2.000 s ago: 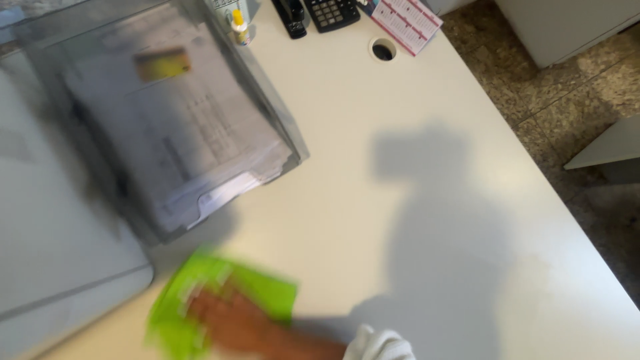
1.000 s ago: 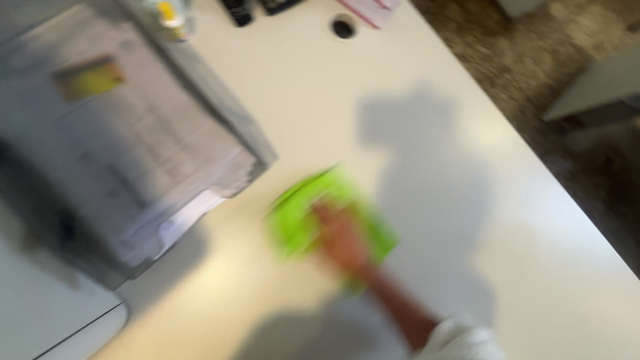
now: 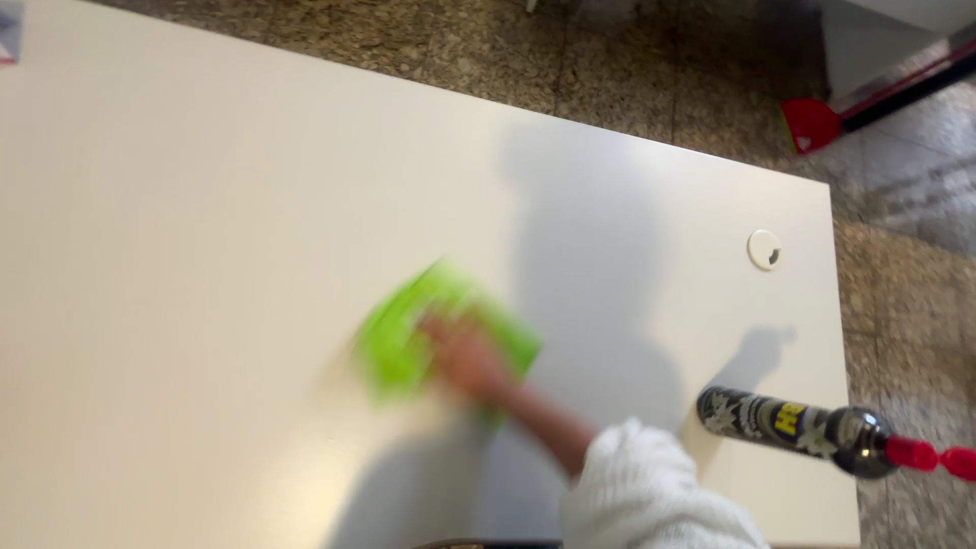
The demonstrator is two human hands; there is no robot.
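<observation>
My right hand (image 3: 465,354), blurred by motion, presses on a bright green cloth (image 3: 400,347) spread on the white desktop (image 3: 229,229). The cloth shows on both sides of the hand, and a white knit sleeve covers the forearm. To the right of the hand stands a dark bottle (image 3: 770,419) with a red nozzle top, bearing writing. My left hand is out of the picture.
A white cable grommet (image 3: 764,250) sits in the desktop near its right end. Beyond the far edge lies a speckled tile floor (image 3: 488,53), with a red dustpan (image 3: 810,126) on it. A printed paper (image 3: 9,30) shows at the top left corner.
The view has swung right along the desk, so the paper tray has left it and the bottle has come in. My right hand has moved rightward over the desk with the cloth.
</observation>
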